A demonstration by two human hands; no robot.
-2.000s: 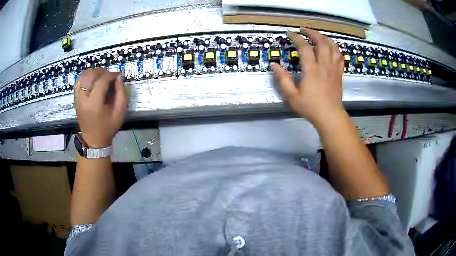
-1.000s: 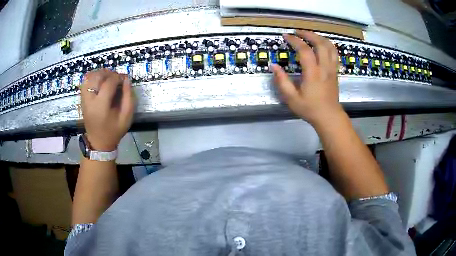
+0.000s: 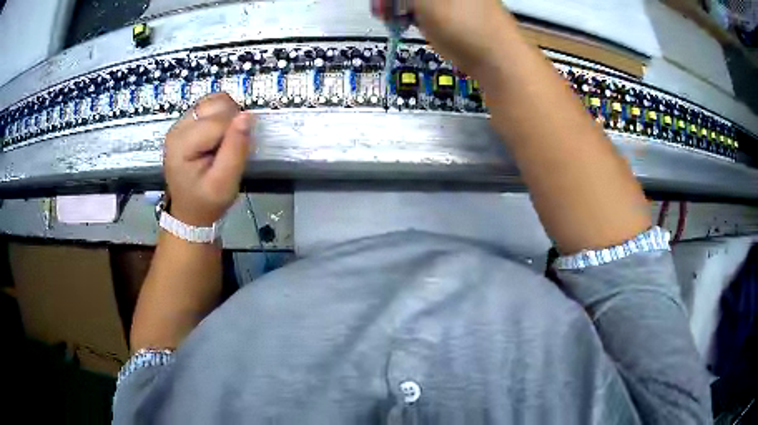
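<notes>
A long row of circuit board panels [image 3: 287, 85] lies on the conveyor. Transformers with yellow tops [image 3: 407, 80] stand on its right part; the boards left of them show none. My right hand [image 3: 461, 29] is at the top edge, partly cut off, closed around a dark red glue dispenser [image 3: 391, 10]. Its thin pale nozzle [image 3: 391, 51] points down at the board just left of the first transformer. My left hand [image 3: 208, 153] is curled at the near edge of the panels, over the near rail. Nothing shows in it, but its palm is hidden.
The scuffed silver near rail [image 3: 349, 137] runs across in front of me. A single transformer [image 3: 140, 34] stands on the far rail at left. A white sheet [image 3: 573, 29] over cardboard [image 3: 582, 55] lies behind the panels, partly behind my right arm. A cardboard piece [image 3: 62, 295] is lower left.
My right hand has left the transformer row, moved up and left, and now holds the dispenser. The panels have shifted right relative to the rail. My left hand has moved right and is more curled.
</notes>
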